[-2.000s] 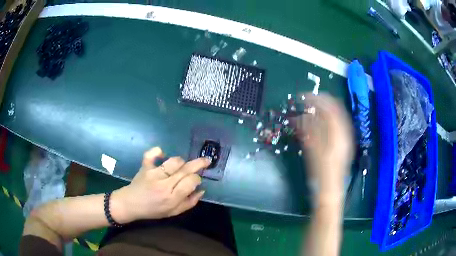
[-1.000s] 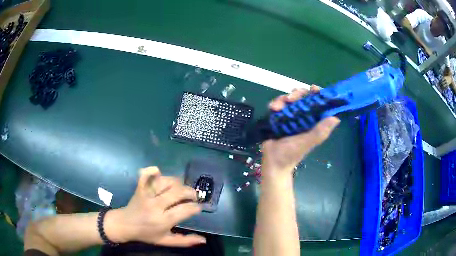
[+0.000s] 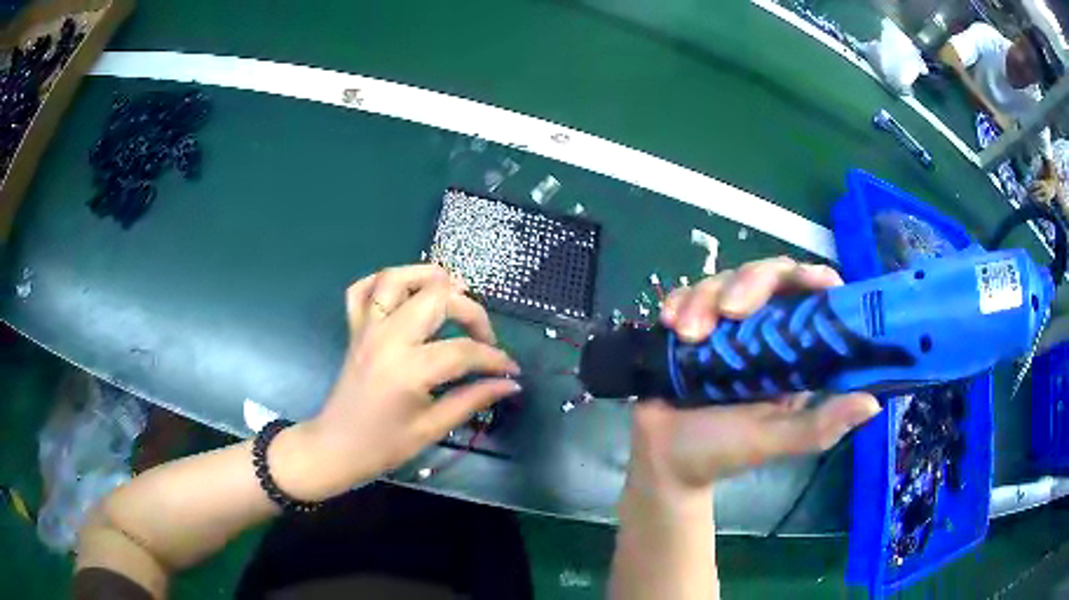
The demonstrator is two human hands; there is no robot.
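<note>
My right hand (image 3: 750,363) grips the blue and black electric screwdriver (image 3: 926,322), which lies nearly level with its black front end towards the left. Its bit cannot be made out. My left hand (image 3: 428,358) is above the black jig (image 3: 498,436), with fingers bent near the lower left corner of the screw tray (image 3: 574,272); whether it pinches anything is unclear. The hand hides most of the jig and the dark housing in it. Red wires show below the fingers. Wired circuit boards (image 3: 639,307) lie right of the tray, partly behind the screwdriver.
A pile of black housings (image 3: 147,152) lies at the left, near a cardboard box (image 3: 88,47). A blue parts bin (image 3: 864,504) with dark parts stands at the right. Clear scraps (image 3: 545,188) lie above the tray. Another person (image 3: 996,70) is at the upper right.
My right hand has gone from the circuit boards to the screwdriver, taken it up and since moved it right and down. My left hand has moved up from the jig towards the tray.
</note>
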